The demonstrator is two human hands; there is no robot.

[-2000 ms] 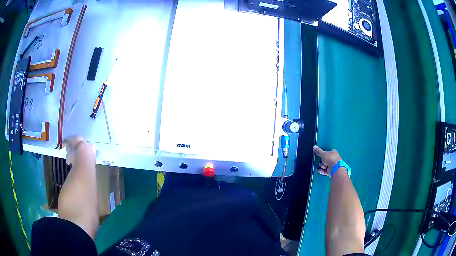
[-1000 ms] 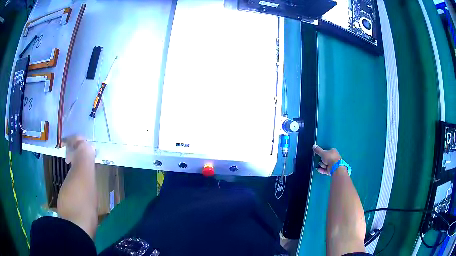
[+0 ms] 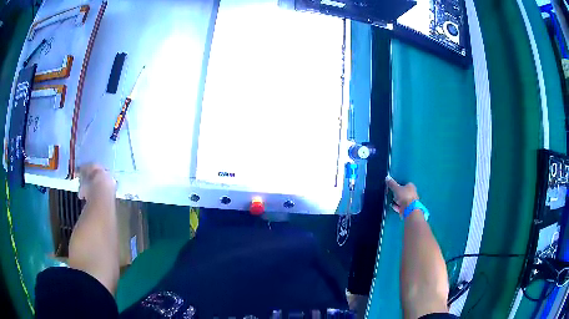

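My left hand (image 3: 97, 182) rests on the front left edge of the white bench (image 3: 156, 189), blurred by glare; its fingers are unclear and no object shows in it. My right hand (image 3: 402, 192) is at the near edge of the green conveyor line (image 3: 437, 124), with a blue band on the wrist. Its thumb or finger touches the edge rail, and no object shows in it. A hand screwdriver (image 3: 121, 118) with an orange-and-black handle lies on the bench, next to a short black strip (image 3: 116, 73).
Orange-and-white brackets (image 3: 54, 67) and a battery (image 3: 20, 124) lie at far left. A red emergency stop button (image 3: 256, 206) and dark push buttons (image 3: 225, 200) line the front edge. An air regulator (image 3: 360, 151) is at the right corner. A laptop base (image 3: 437, 28) lies on the line.
The whole view has shifted slightly, moving the bench a little up and left in the picture. Both hands stay at about the same places.
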